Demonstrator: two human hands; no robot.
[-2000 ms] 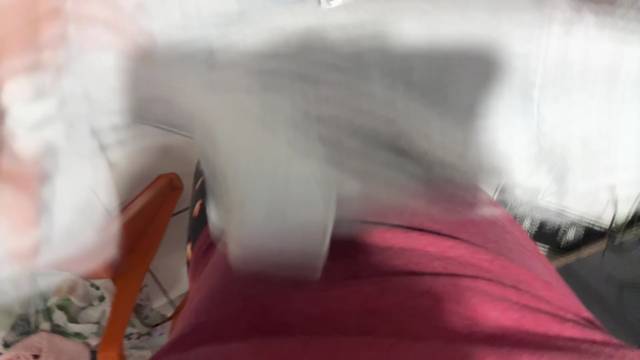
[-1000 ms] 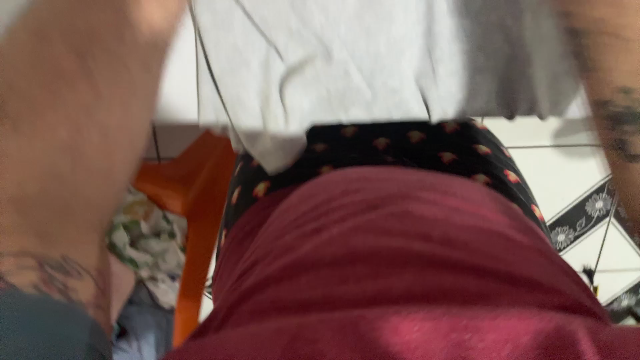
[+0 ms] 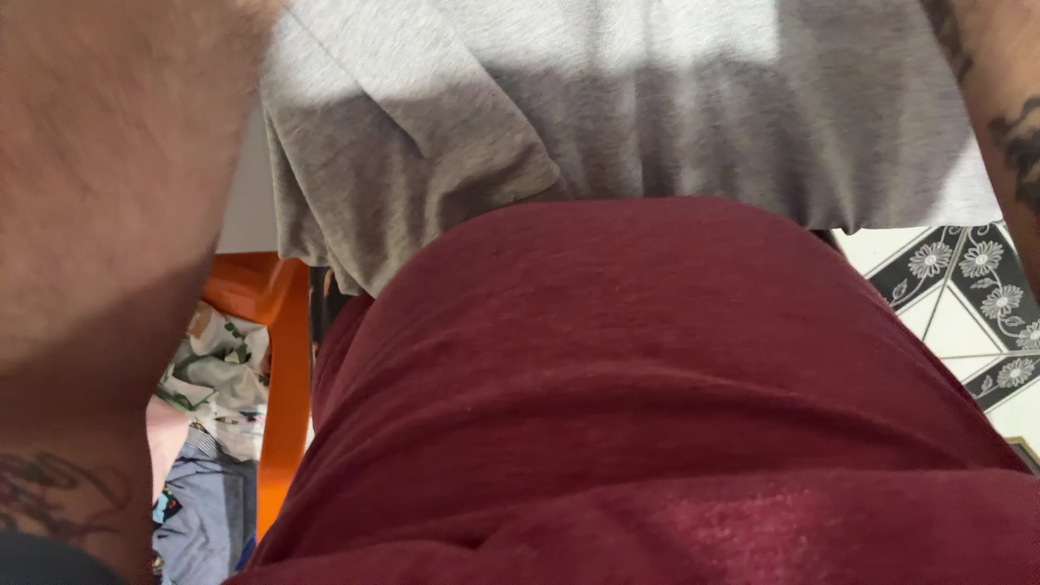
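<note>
A light grey knit cloth garment (image 3: 585,106) spans the top of the view, spread out with a folded flap at its left side. Its lower edge hangs against the front of my dark red shirt. My left forearm reaches up along the left edge of the view and my right forearm along the upper right, one on each side of the garment. Both hands lie beyond the top edge, so what they hold or touch is hidden.
An orange plastic chair (image 3: 284,390) stands at the lower left, with a pile of clothes (image 3: 215,479) beside it. A white surface (image 3: 248,195) shows under the garment's left side. White floor tiles with a black floral border (image 3: 999,301) lie at the right.
The grey garment, a blur two seconds ago, now hangs lower against my shirt and covers most of the black patterned cloth seen one second ago.
</note>
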